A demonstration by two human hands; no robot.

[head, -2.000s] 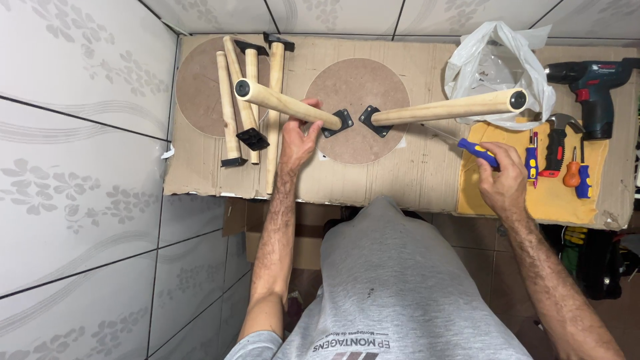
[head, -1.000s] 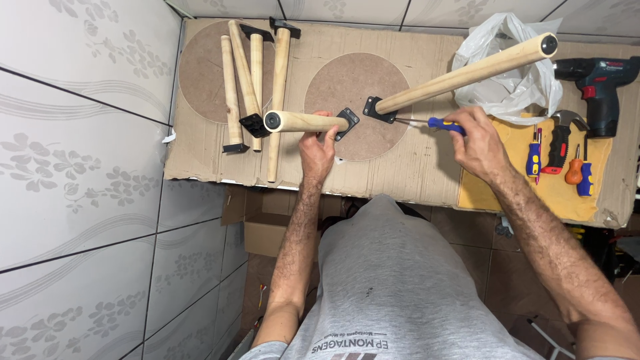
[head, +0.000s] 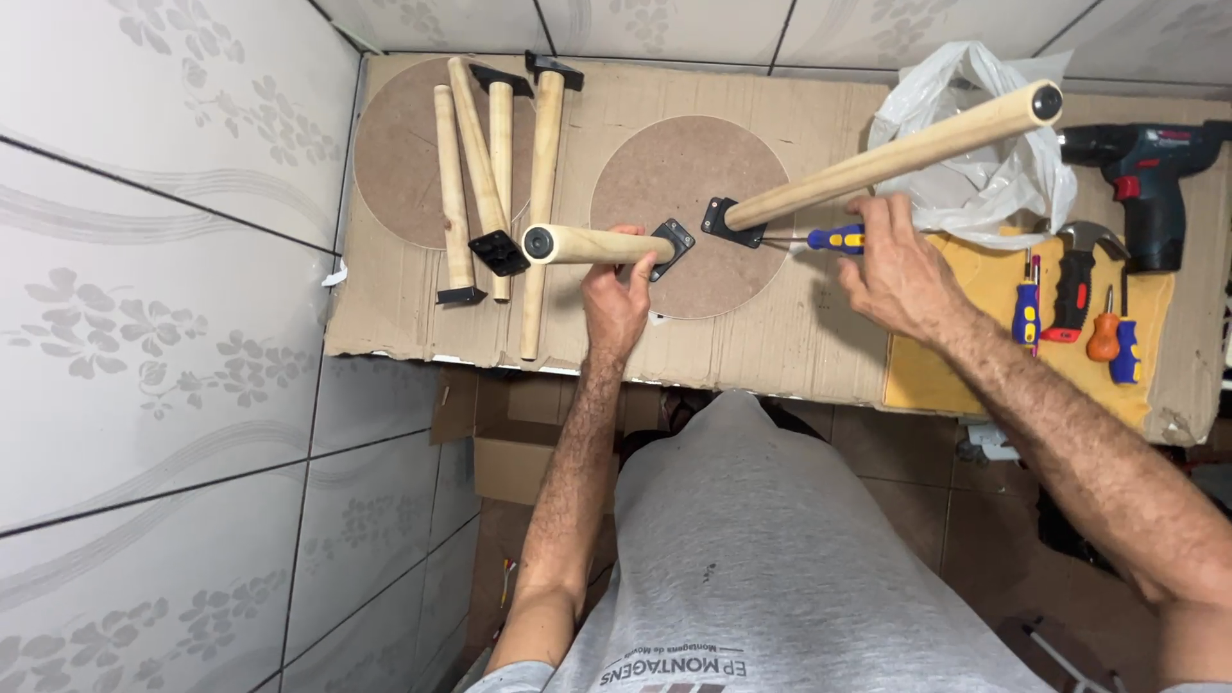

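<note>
A round brown fibreboard disc [head: 693, 173] lies on the cardboard, and two wooden legs with black mounting plates stand tilted on it. My left hand [head: 618, 298] grips the left wooden leg [head: 602, 247] close to its plate [head: 673, 247]. The right wooden leg [head: 895, 159] leans outward from its plate [head: 734, 223], with no hand on it. My right hand [head: 900, 265] is at the end of a blue and yellow screwdriver [head: 835, 239], its fingers partly spread around the handle's end; whether they grip it is unclear. The screwdriver's tip is at the right plate's lower corner.
Several wooden legs [head: 544, 183] lie over a second disc [head: 395, 164] at left. At right are a plastic bag [head: 924, 125], a cordless drill [head: 1150, 192], a claw hammer [head: 1073, 289], an orange-handled screwdriver [head: 1104, 337] and other screwdrivers on a yellow envelope [head: 924, 356]. A tiled wall borders the left.
The screwdriver, earlier held away from the plate at an angle, has moved left to the right leg's plate. The left leg's free end has swung down, my left hand still on it.
</note>
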